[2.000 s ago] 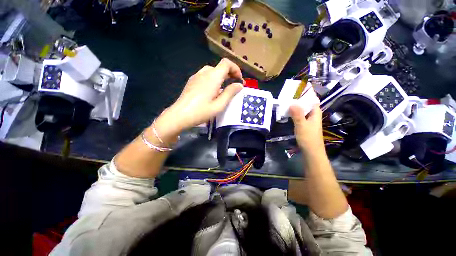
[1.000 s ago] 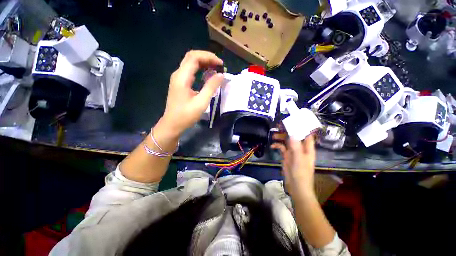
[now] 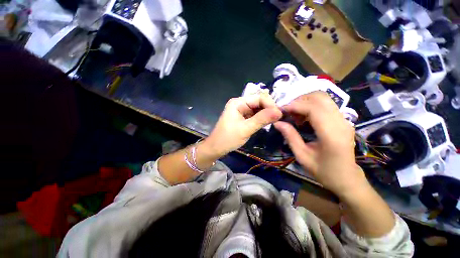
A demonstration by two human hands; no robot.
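A white camera housing (image 3: 297,86) with a red part (image 3: 327,78) on top stands on the bench behind my hands. Its dotted LED panel (image 3: 335,98) shows at the right, partly covered. Multicolour tail wires (image 3: 272,163) hang towards me below it. My left hand (image 3: 238,122) has thumb and fingers pinched together in front of the housing. My right hand (image 3: 325,143) is beside it, its fingertips meeting the left ones and its thumb apart. Anything between the fingertips is too small or hidden to tell. The hands hide the housing's lower part.
A cardboard tray (image 3: 323,53) with black plugs and a small lens module (image 3: 304,14) stands at the back. Part-built cameras stand at the right (image 3: 411,133) and upper left (image 3: 128,38). The bench's front edge (image 3: 166,121) runs diagonally. Red items lie below left.
The view has turned, and the housing is now angled differently. My right hand has left the small white cover and come to my left fingertips. My left hand has moved in front of the housing.
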